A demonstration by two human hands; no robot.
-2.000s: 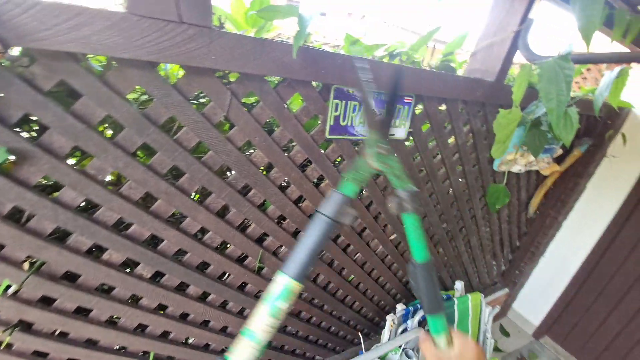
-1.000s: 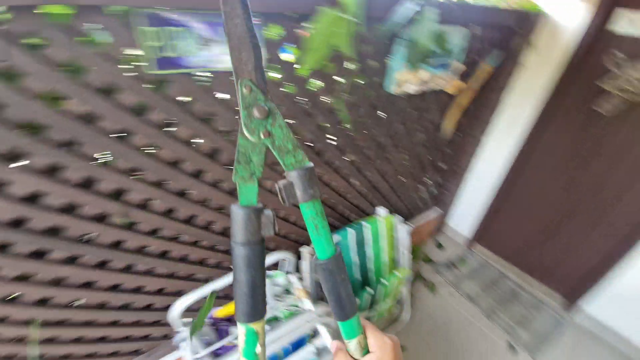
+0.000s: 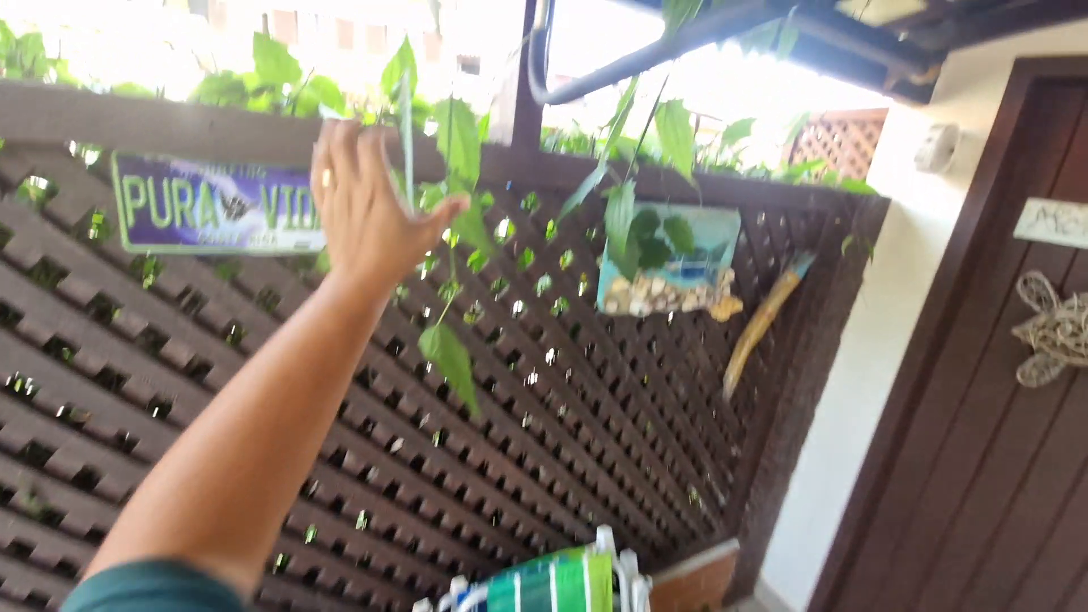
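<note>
My left hand (image 3: 365,195) is raised with its back toward me, fingers up and thumb apart, beside hanging vine leaves (image 3: 459,140) at the top rail (image 3: 195,123) of a brown wooden lattice fence (image 3: 476,442). It covers the right end of a purple decorative licence plate (image 3: 170,208). Whether the fingers touch a leaf is hard to tell; they grip nothing visible. A single leaf (image 3: 449,365) dangles lower, right of my forearm. My right hand is out of view, and no shears show.
A painted panel with shells (image 3: 671,263) and a wooden stick (image 3: 765,327) hang on the fence at right. Below stand folded striped chairs (image 3: 552,582). A dark pipe (image 3: 629,81) runs overhead. A white wall (image 3: 837,425) and a brown door (image 3: 960,442) bound the right side.
The green-handled shears and the hand on one handle, seen in both earlier frames, are out of view. My left hand has come up to the fence top. The view has swung up since one second ago.
</note>
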